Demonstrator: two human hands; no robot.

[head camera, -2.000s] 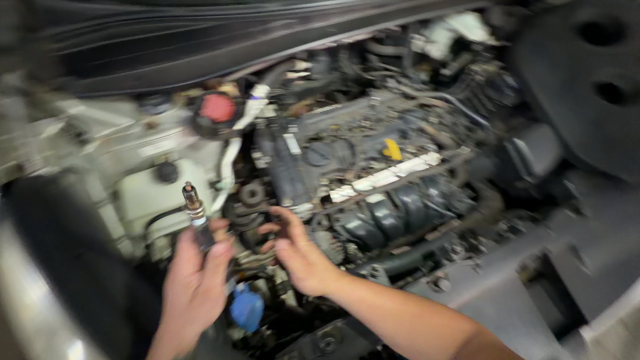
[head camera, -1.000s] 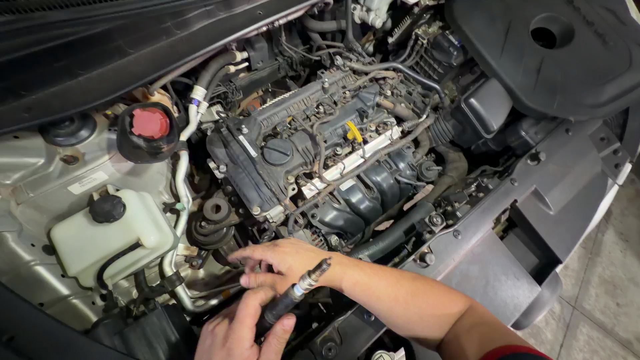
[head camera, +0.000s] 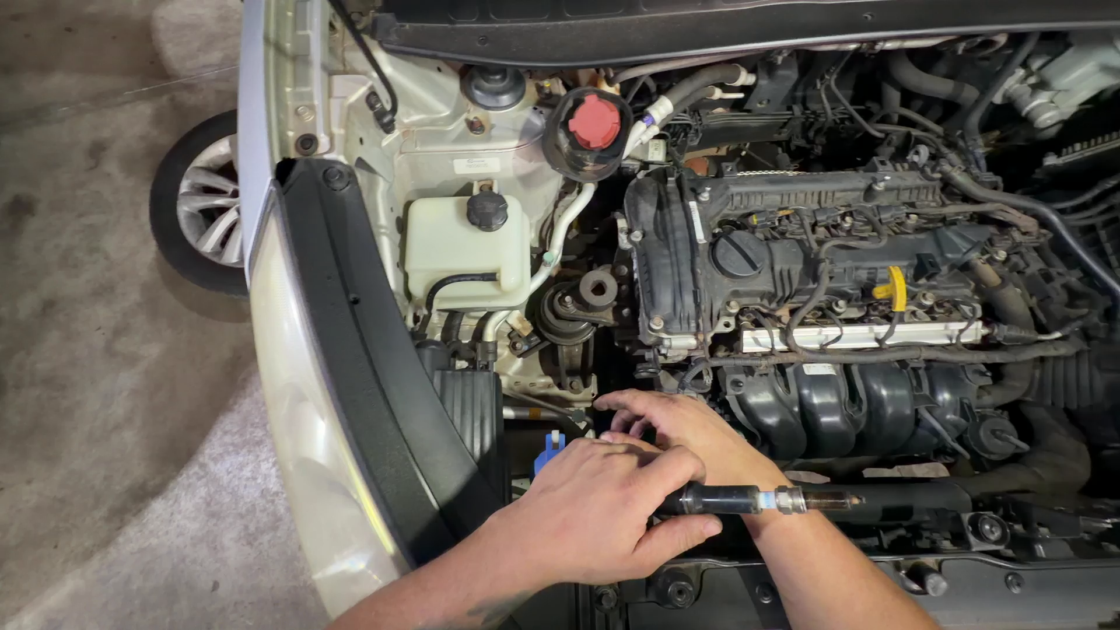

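Observation:
My left hand [head camera: 604, 512] grips a black cylindrical tool [head camera: 722, 500] between thumb and fingers. A spark plug [head camera: 792, 500] with a dark, rusty tip sits in the tool's end, pointing right over my right forearm. Behind and partly under the left hand, my right hand [head camera: 682, 429] reaches left with bent fingers, beside the engine's front left corner. Whether its fingertips touch or hold anything is hidden. A blue plastic part [head camera: 549, 452] shows just left of the hands. The engine cover with its black oil filler cap [head camera: 739, 254] lies beyond them.
A white coolant reservoir [head camera: 464, 254] and a reservoir with a red cap [head camera: 595, 121] stand behind the hands. A yellow dipstick handle [head camera: 891, 289] rises from the engine. The headlight [head camera: 306, 420] borders the bay at left. A wheel [head camera: 206, 206] lies on the concrete floor.
The view has swung left. My left hand has come across over my right wrist, and the spark plug, upright two seconds ago, now points right. My right hand remains low beside the engine.

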